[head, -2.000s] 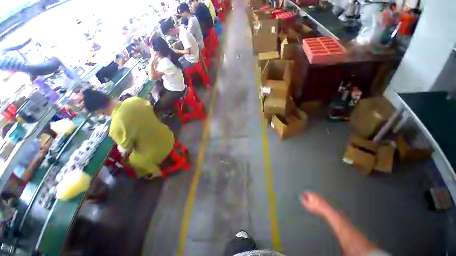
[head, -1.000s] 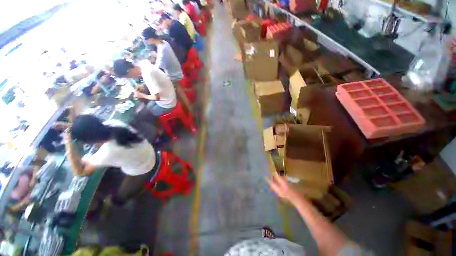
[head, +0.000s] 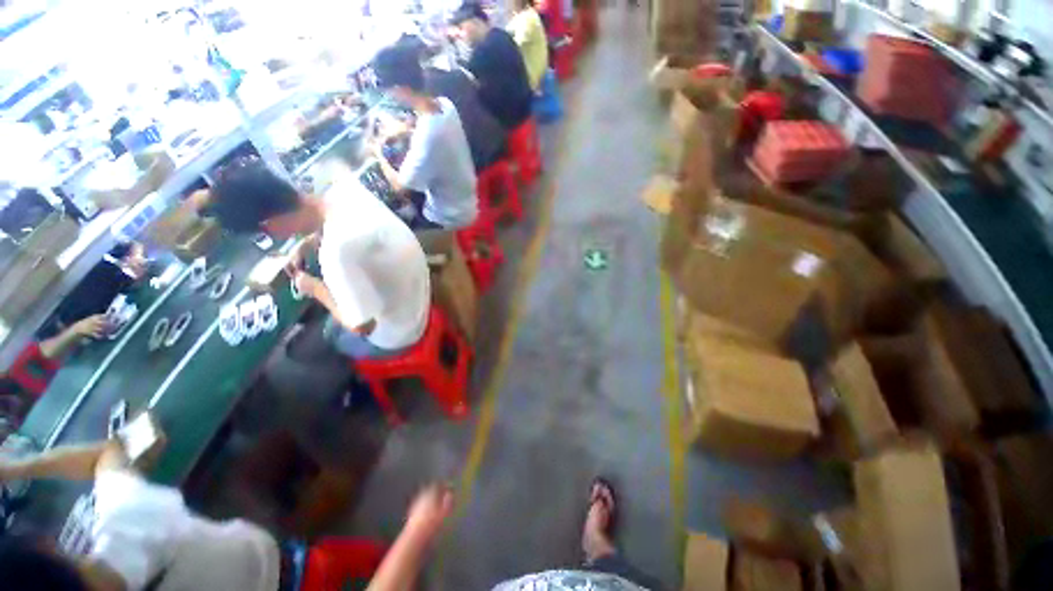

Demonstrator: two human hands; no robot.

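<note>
I am in an aisle with a grey floor (head: 577,358) between two yellow lines. My left hand (head: 430,506) is low in the picture, left of my body, small and blurred; I see nothing held in it, but its fingers are unclear. My right hand is out of the picture. My foot in a dark sandal (head: 600,506) shows on the floor. A green arrow mark (head: 596,260) lies ahead on the floor.
At left, workers sit on red stools (head: 430,367) along a green bench (head: 214,398) with pale loop-shaped units (head: 248,318). A person in white (head: 173,537) is close at lower left. Cardboard boxes (head: 751,393) line the right, with red trays (head: 799,150) behind.
The view has moved forward along the aisle past seated workers and boxes. My right hand has left the picture, and my left hand has come into it.
</note>
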